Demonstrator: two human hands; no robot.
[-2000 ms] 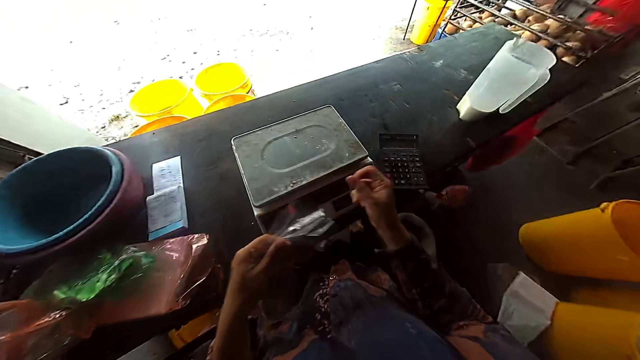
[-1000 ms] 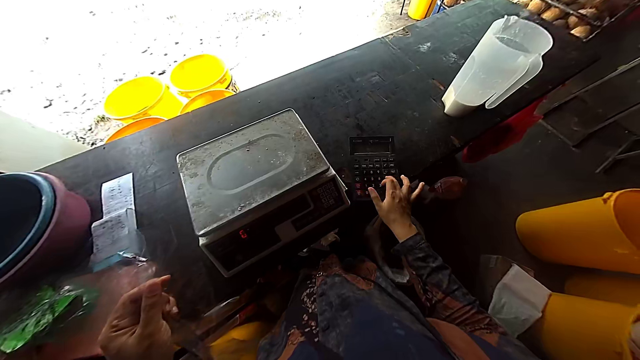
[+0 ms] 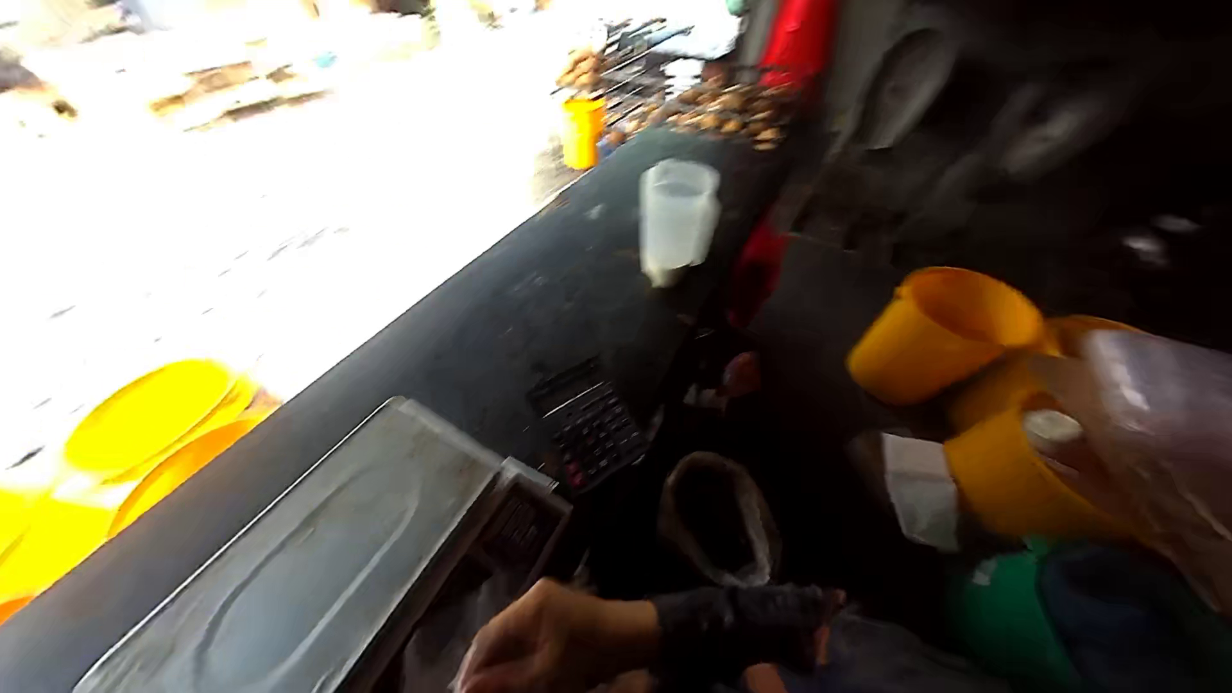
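One hand, most likely my right hand [image 3: 539,640], is at the bottom centre beside the front of a weighing scale [image 3: 327,549]; its fingers are curled and blurred, and what they may hold is hidden. My left hand is out of the picture. The scale's metal platform lies on a dark counter at the lower left. A black calculator [image 3: 592,423] rests on the counter just right of the scale. Farther along stands a translucent plastic jug [image 3: 679,217] with some pale content at its bottom.
Yellow buckets [image 3: 938,337] stand on the right near a clear plastic bag [image 3: 1165,414]. More yellow buckets [image 3: 154,419] are beyond the counter's far edge on the left. A rack of round brown items [image 3: 727,111] is at the counter's far end. A green container [image 3: 1015,616] sits lower right.
The view has swung strongly to the right. My right hand has left the calculator and is now by the scale's front. My left hand has gone out of view.
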